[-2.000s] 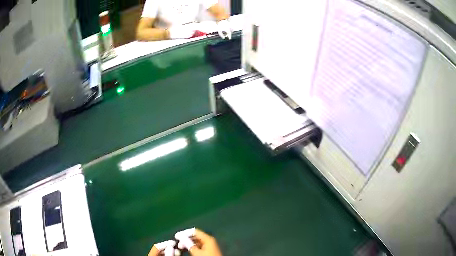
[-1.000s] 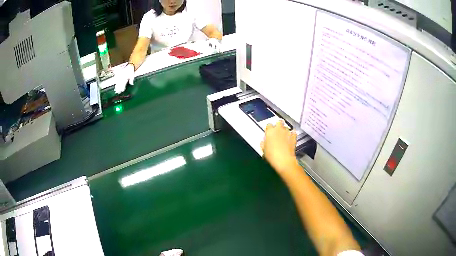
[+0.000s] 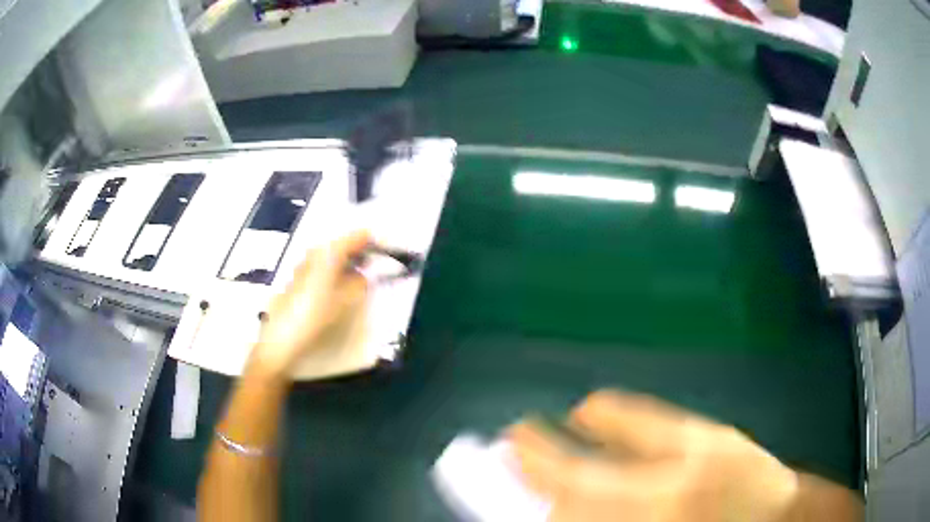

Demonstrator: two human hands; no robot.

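A thin black phone housing (image 3: 379,151), blurred, is at the rounded end of the wide white belt (image 3: 352,352) on the left. My left hand (image 3: 316,306) reaches over the belt with its fingers closed on the housing's near end. More housings lie in a row on the belt; the closest (image 3: 273,226) is left of my fingers. My right hand (image 3: 642,459) is low in front of me above the green mat, strongly blurred, with a white patch at its fingertips. Whether it holds anything cannot be told.
The short white infeed belt (image 3: 836,209) stands at the right beside the off-white cabinet (image 3: 913,336). The glossy green mat (image 3: 612,275) lies between the belts. A grey-white machine (image 3: 87,408) is at the left. A pale box (image 3: 316,56) stands behind the left belt.
The view has swung left. My right hand has left the infeed belt, where a housing lay under it; that belt now shows bare. My left hand is now at the left belt, holding a housing.
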